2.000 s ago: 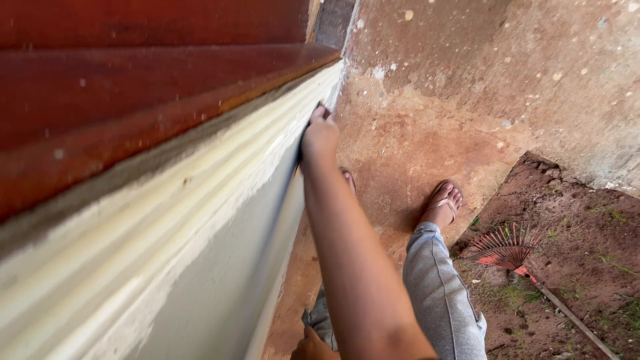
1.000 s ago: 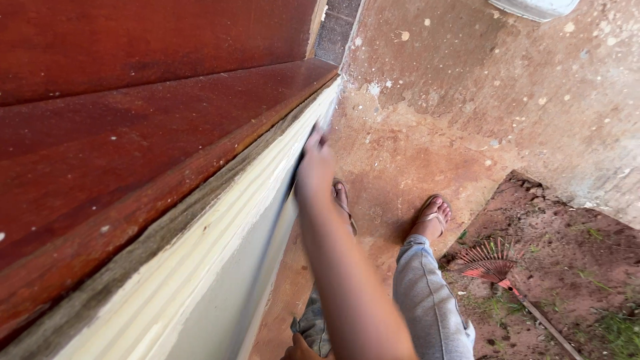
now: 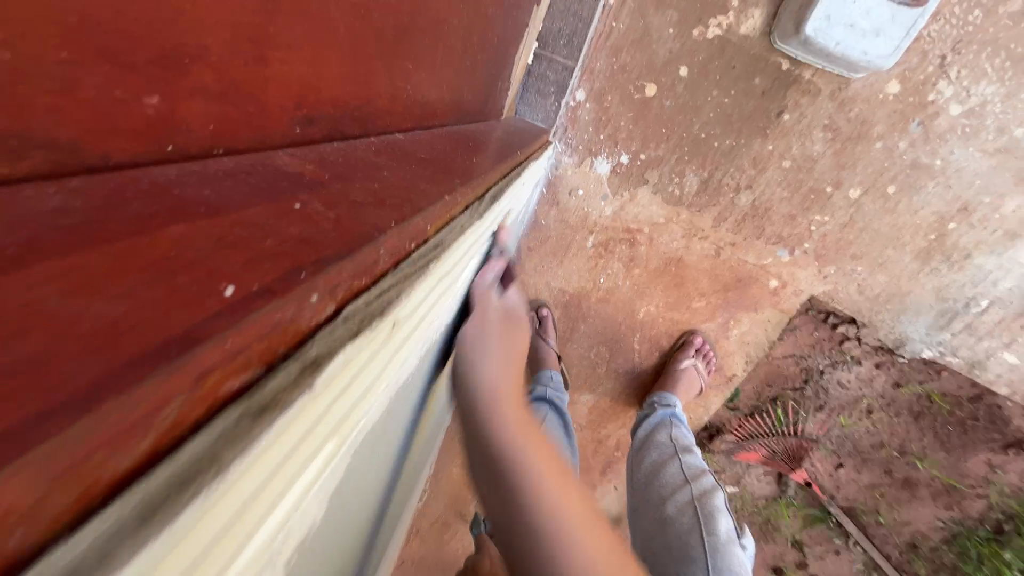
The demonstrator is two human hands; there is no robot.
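Note:
My right hand (image 3: 492, 328) is against the ridged cream moulding (image 3: 376, 368) on the wall, below a reddish-brown wooden ledge (image 3: 320, 216). Its fingers are bent and blurred by motion; whether something thin is between them and the wall cannot be told. Below the moulding is a pale grey-green wall surface (image 3: 352, 472) with ragged paint along the joint. Low in the view, partly behind my right forearm, my left hand (image 3: 480, 558) grips a small grey-green object (image 3: 478, 526); most of that hand is hidden.
My sandalled feet stand on a paint-spotted concrete floor (image 3: 720, 216). A whitish plastic container (image 3: 852, 36) is at the upper right. A red fan rake (image 3: 776, 448) lies on bare soil with grass at the lower right. Dark tiles (image 3: 552, 72) adjoin the ledge's far end.
The right hand has stayed at the moulding, blurred in the last two frames and less so two seconds ago. The view has shifted, bringing the whitish container into sight.

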